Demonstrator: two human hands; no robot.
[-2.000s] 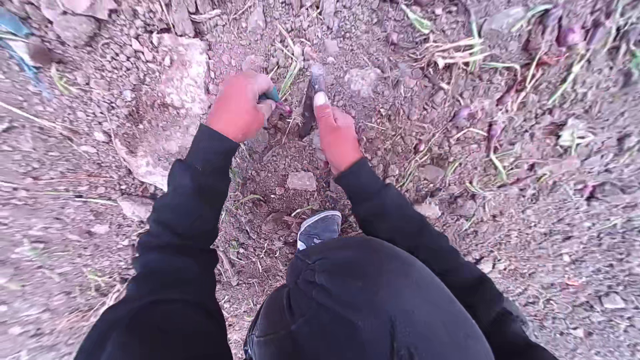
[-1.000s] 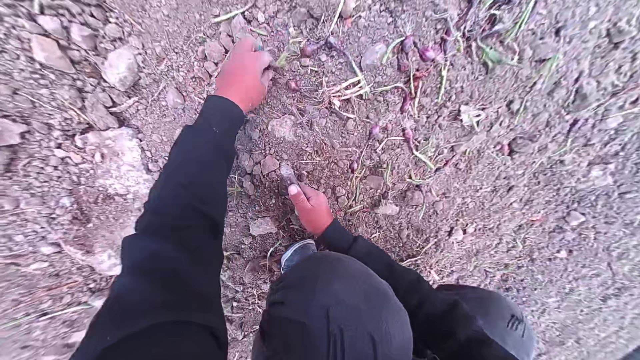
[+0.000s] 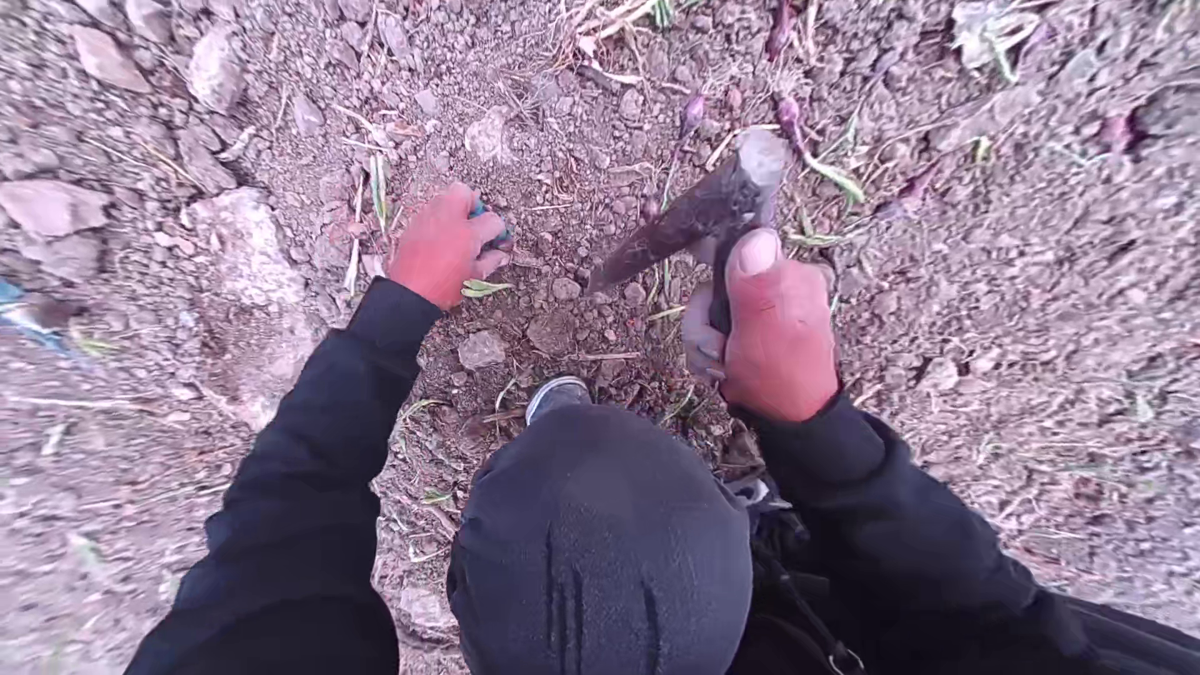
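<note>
My right hand [image 3: 778, 323] grips the handle of a short hand hoe [image 3: 670, 230], its dark pointed blade angled down and left over the soil. To the left, my left hand [image 3: 445, 248] is low over the ground with its fingers curled around something small and green-blue, mostly hidden. A green leaf [image 3: 485, 288] shows just below those fingers. Beyond the hoe's head lie small purple onions, one onion [image 3: 790, 114] with its stalk bent to the right and another onion [image 3: 693, 112] beside it.
Rough, stony soil surrounds both hands. A large pale rock [image 3: 246, 248] and a flat stone [image 3: 53, 208] lie at the left. My shoe [image 3: 558, 394] and dark-clothed knee [image 3: 600, 525] are below and between my arms. Dry stalks [image 3: 609, 23] lie at the top.
My right hand has come up with the hoe, which was low near my knee a second ago. My left hand has moved back from beside the onions, nearer to me.
</note>
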